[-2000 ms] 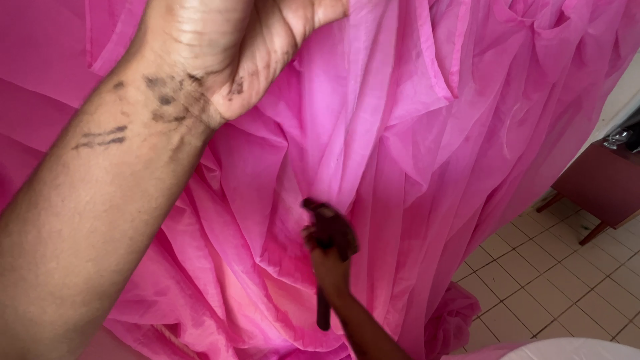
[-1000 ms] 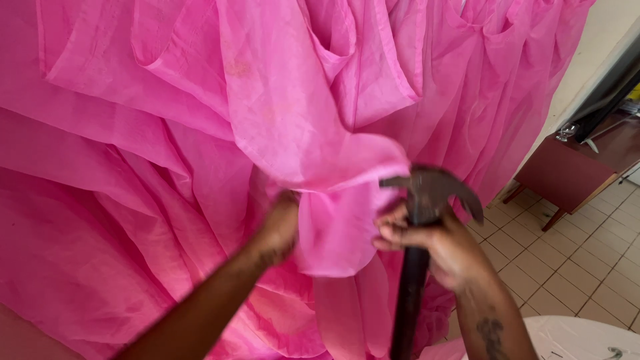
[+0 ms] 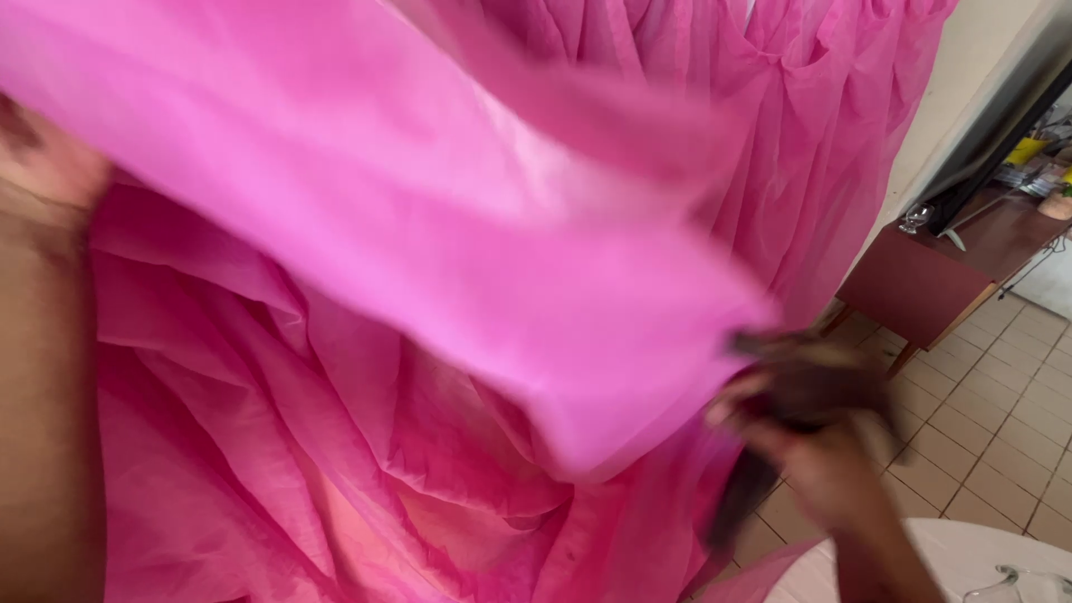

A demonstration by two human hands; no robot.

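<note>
A length of sheer pink fabric [image 3: 469, 276] is stretched across the view between my two hands. At the left edge my left hand [image 3: 50, 167] is at the fabric's lower edge, its fingers mostly cut off or hidden. On the right, my right hand [image 3: 779, 435] grips a claw hammer [image 3: 829, 377], blurred by motion, with its handle pointing down; the fingers also meet the fabric's right end. Behind hang gathered folds of the same pink cloth [image 3: 804, 167].
A reddish-brown cabinet [image 3: 921, 285] on wooden legs stands at the right, with a glass and other objects on it. Below is a tiled floor [image 3: 988, 427]. A round white tabletop [image 3: 938, 553] with a clear glass item [image 3: 1005, 586] fills the lower right corner.
My left hand has moved from the middle to the left edge, and the fabric that hung bunched between my hands is now spread wide. The hammer remains in my right hand.
</note>
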